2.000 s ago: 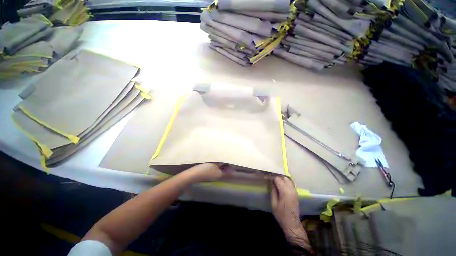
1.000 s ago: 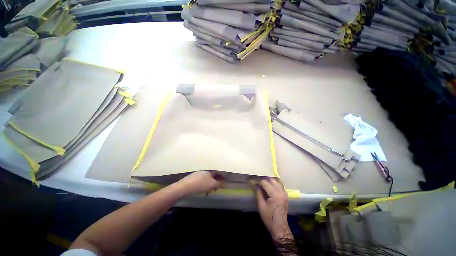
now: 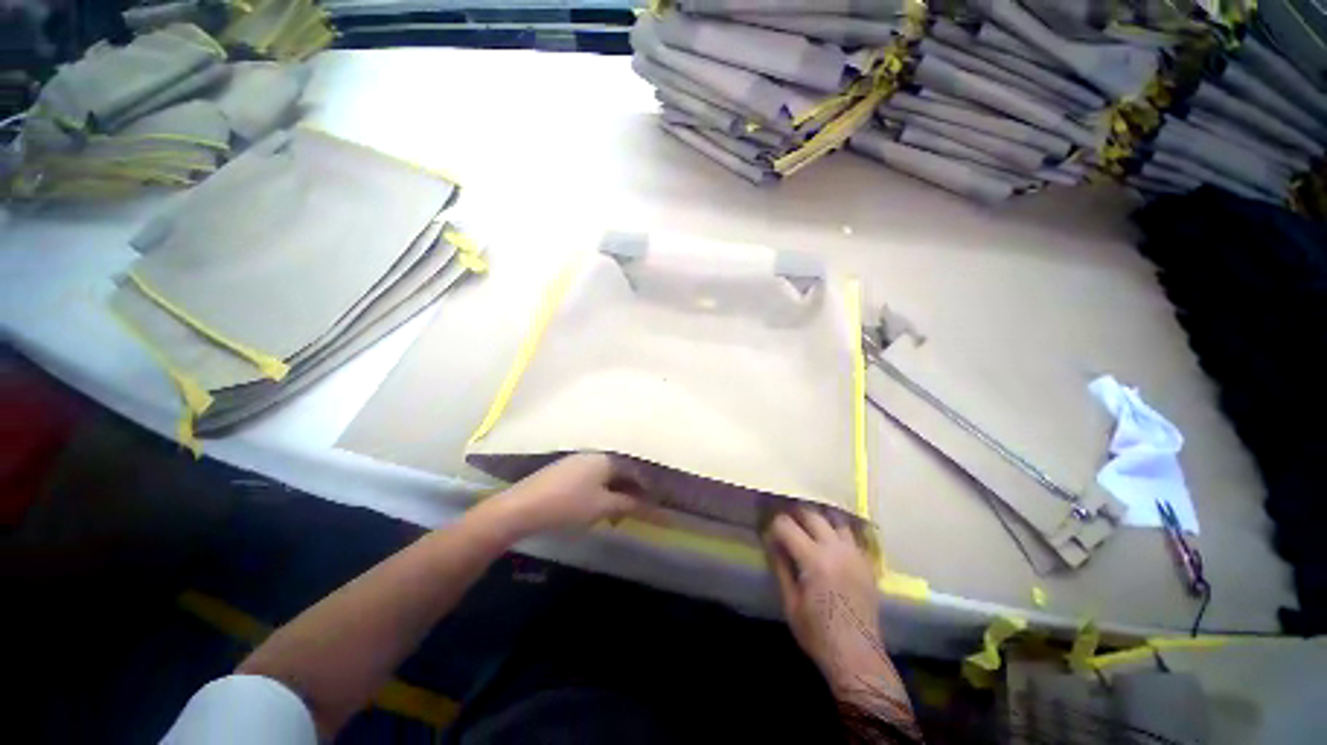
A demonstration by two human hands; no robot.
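Observation:
A grey-beige fabric panel [image 3: 677, 379] with yellow side edges lies in front of me. Its near edge is open like a pocket, and two darker grey tabs show at its far edge. My left hand [image 3: 579, 492] grips the near edge left of its middle, with the fingertips partly hidden in the opening. My right hand [image 3: 822, 560] grips the near edge close to the right corner, its fingertips partly under the fabric.
A left stack [image 3: 299, 262] of similar panels lies at left. Folded bundles [image 3: 873, 88] stand at the far side. Narrow strips [image 3: 975, 444], a white scrap [image 3: 1142, 454] and thread snips [image 3: 1182, 550] lie right. Black pieces [image 3: 1252, 349] and a near-side stack [image 3: 1252, 684] are further right.
The view has shifted, so the whole table sits further right in the picture. The panel's near edge gapes a little more by my left hand. Both hands remain at that edge.

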